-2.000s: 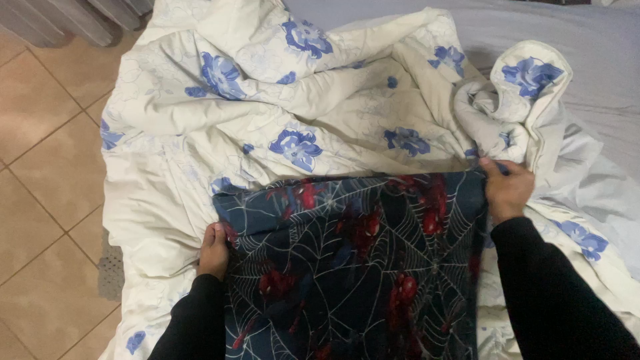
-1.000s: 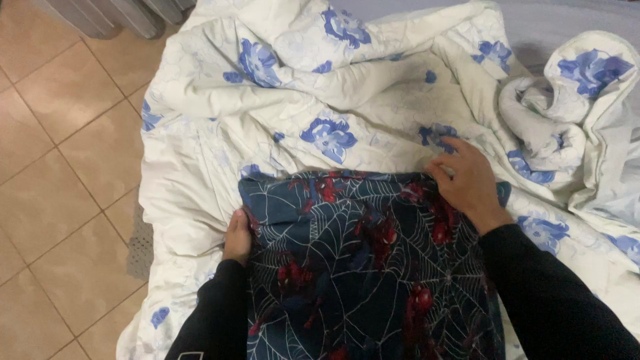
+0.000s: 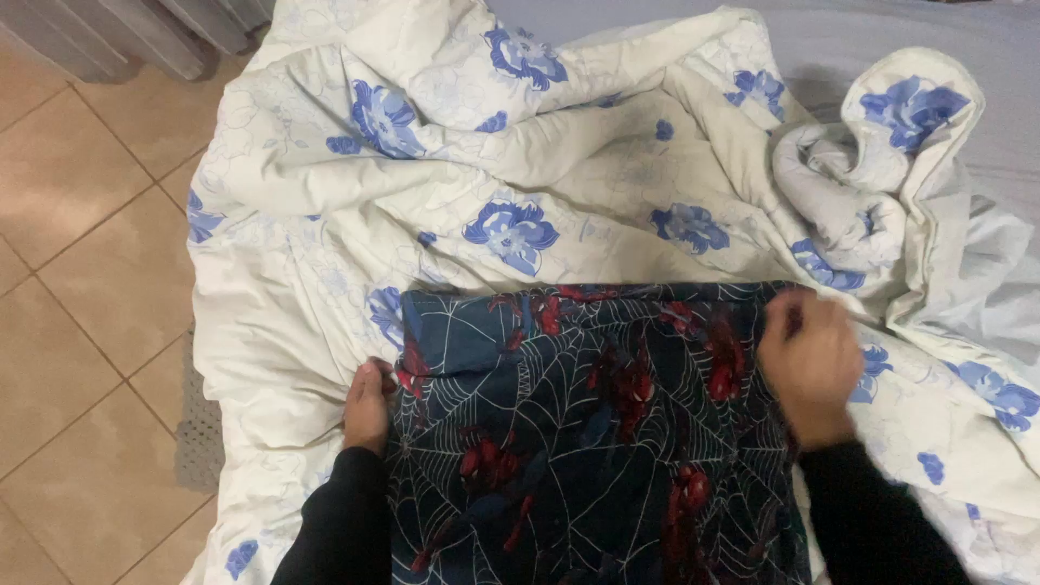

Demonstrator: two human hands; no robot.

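A dark blue cloth printed with white webs and red Spider-Man figures (image 3: 585, 439) lies flat on a white comforter with blue flowers (image 3: 601, 179); its lower part runs out of view. At its left edge, my left hand (image 3: 370, 406) holds the cloth, fingertips at the side below the top corner. My right hand (image 3: 812, 366), blurred, is at the top right corner with its fingers curled over the cloth's edge. Dark sleeves cover both forearms.
A rolled, bunched part of the bedding (image 3: 845, 195) lies at the upper right. Behind is a lilac sheet (image 3: 634, 20). Floor tiles (image 3: 73, 325), a grey woven mat (image 3: 199, 431) and a grey curtain (image 3: 146, 32) are at the left.
My right hand has moved right, from over the cloth's top edge to its top right corner, where it also was two seconds ago. My left hand stays at the left edge.
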